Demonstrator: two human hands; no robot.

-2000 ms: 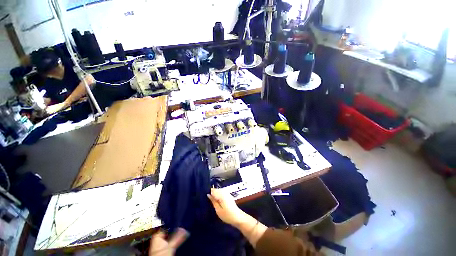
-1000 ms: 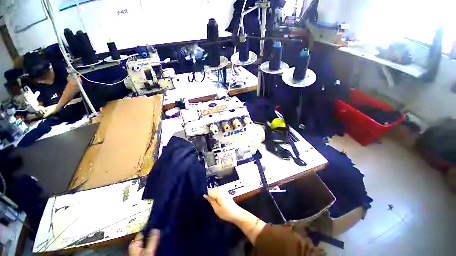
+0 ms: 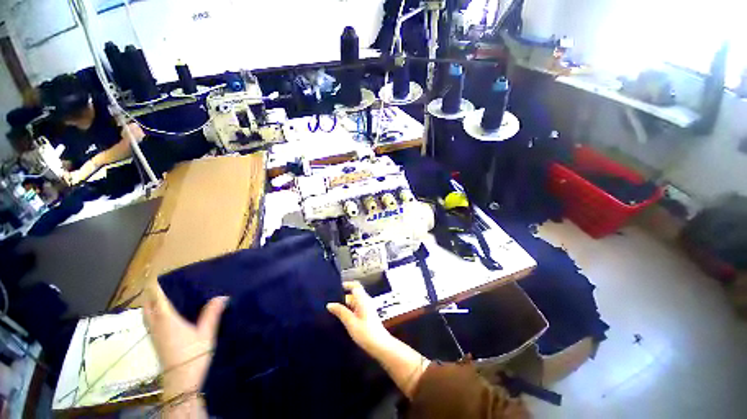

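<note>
A dark navy cloth panel lies spread between my hands, over the white table's front edge and hanging down toward my lap. Its far end reaches the left front of the white overlock machine. My left hand grips the panel's left edge, thumb on top. My right hand holds the panel's right edge just in front of the machine. The machine's needle area is partly hidden by the cloth and too blurred to make out.
A tan cardboard sheet lies left of the machine. Black straps with a yellow item lie right of it. An open bin is under the table's right edge. A red basket stands on the floor. A person works at far left.
My left hand has risen from the bottom of the picture and moved left, spreading the panel's left side wide. My right hand has shifted slightly upward, still on the cloth.
</note>
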